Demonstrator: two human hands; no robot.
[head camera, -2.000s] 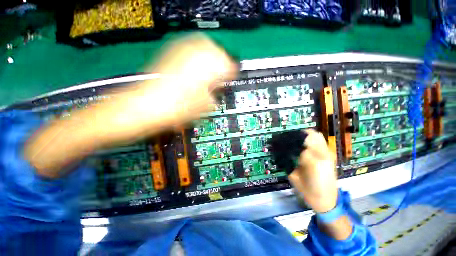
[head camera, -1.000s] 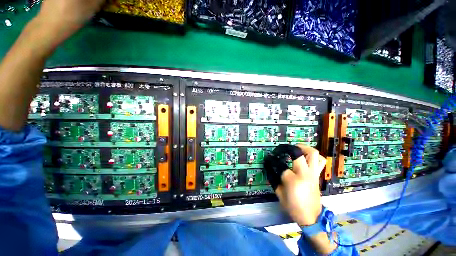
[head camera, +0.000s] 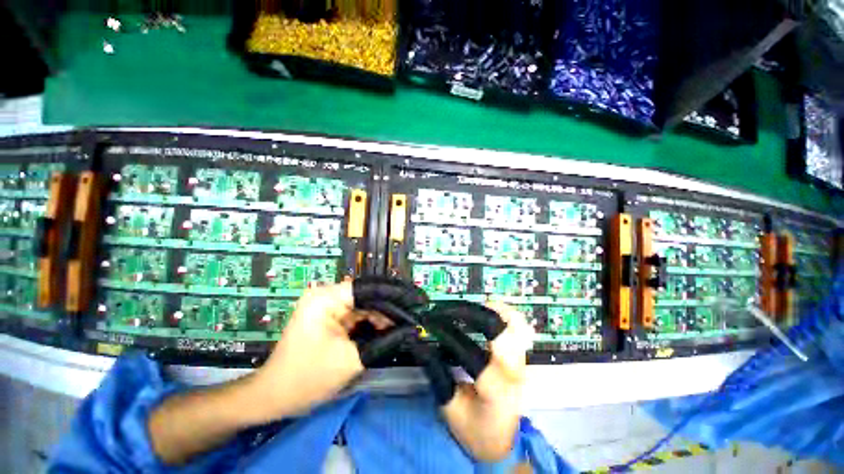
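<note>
My left hand (head camera: 366, 324) and my right hand (head camera: 472, 347), in black finger cots, meet over the near edge of the pallets, where two pallets adjoin. Their fingertips touch or nearly touch. A tiny yellow spot shows between them; I cannot tell whether it is a part or which hand has it. The left pallet (head camera: 222, 159) and right pallet (head camera: 509, 182) hold rows of green circuit boards (head camera: 304, 271). Some upper boards look whitish. My hands cover part of the bottom rows and the orange bars (head camera: 357, 215).
Bins of yellow components (head camera: 324, 42), black-silver components (head camera: 472, 60) and blue components (head camera: 601, 83) stand on the green mat (head camera: 167, 88). Small bits (head camera: 113, 24) lie at the mat's far left. Another person's blue sleeve (head camera: 777, 393) is at the right, by a blue cord (head camera: 680, 421).
My left hand has come down from near the yellow bin to meet my right hand, which has moved left and lower. The view has shifted, showing more of the left pallet.
</note>
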